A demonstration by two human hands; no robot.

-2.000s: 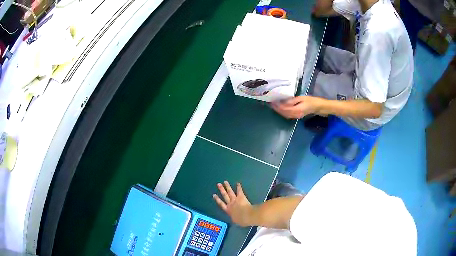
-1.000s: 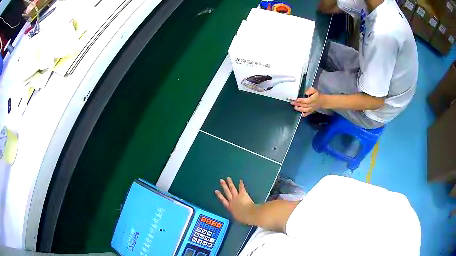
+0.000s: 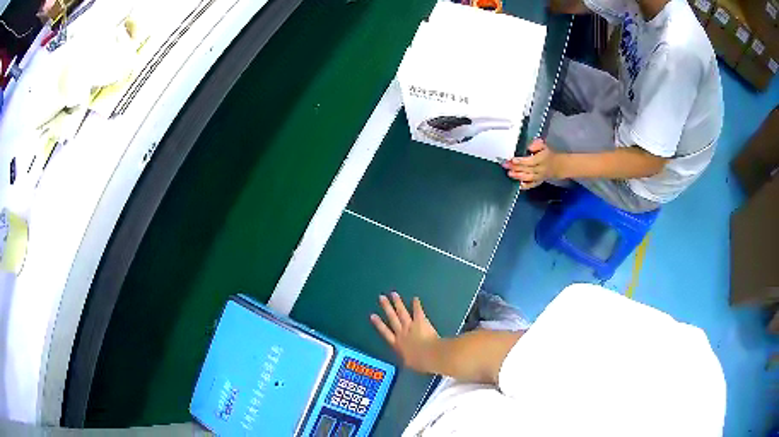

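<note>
My right hand (image 3: 412,338) lies palm down and open on the dark green side table (image 3: 401,247), with fingers apart and nothing in it. It is just beyond the keypad end of the blue counting scale (image 3: 260,375). The scale's flat platform is bare, and its lower end is cut off by the picture's edge. A white retail box (image 3: 474,77) with a dark appliance picture stands farther up the table. A seated co-worker's hand (image 3: 534,165) is at its lower right corner. My left hand is not in view.
The seated co-worker (image 3: 666,102) is on a blue stool (image 3: 589,232) at the right. A green conveyor belt (image 3: 231,188) runs left of the table. Papers (image 3: 81,85) lie on the white shelf beyond. Brown cartons (image 3: 756,230) stand at the right edge.
The co-worker's hand has moved from under the box's front edge to its lower right corner. The view has shifted slightly. My right hand stays open on the table.
</note>
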